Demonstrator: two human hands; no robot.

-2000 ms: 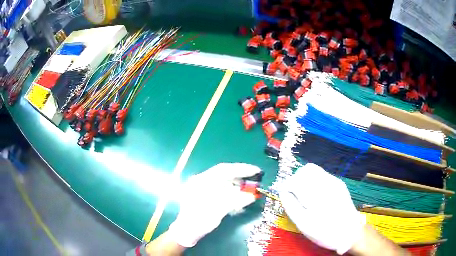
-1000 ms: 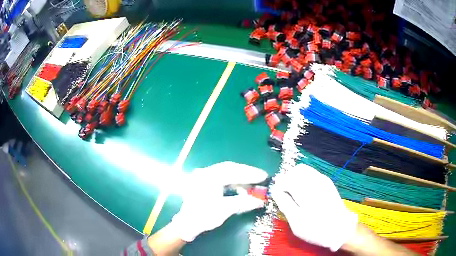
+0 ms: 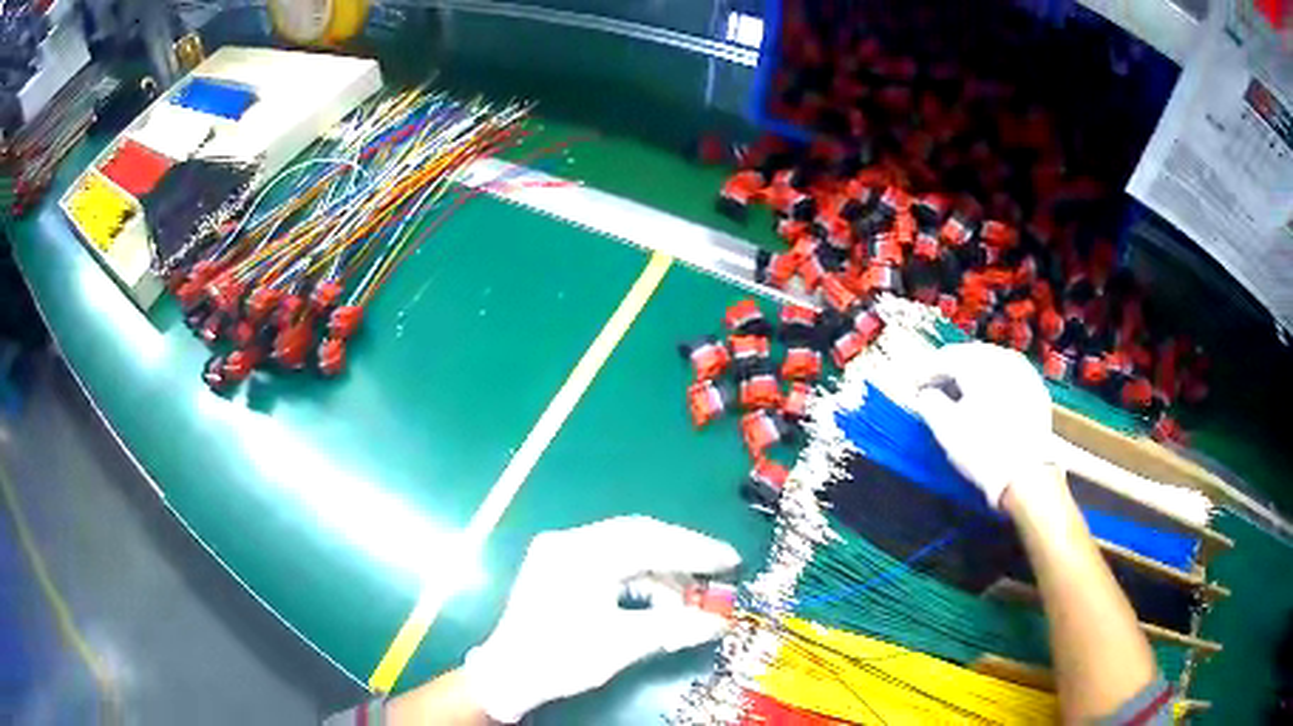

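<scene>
My left hand, in a white glove, holds a small orange-red and black connector housing between thumb and fingers at the lower middle. A few thin wires seem to run right from it over the bundles, a blue one among them. My right hand, also gloved, is up and to the right over the white and blue wire bundles, fingers bent near the pale wire tips. Its fingertips are blurred, and whether they pinch a wire cannot be told.
Loose housings are heaped at top right, with a small cluster trailing down. Finished harnesses lie upper left beside a pale tray. Tan dividers separate the bundles. A blue bin and printed paper are behind.
My right hand has left the connector and moved up and right to the white and blue bundles. My left hand still holds the connector. The camera view has shifted slightly.
</scene>
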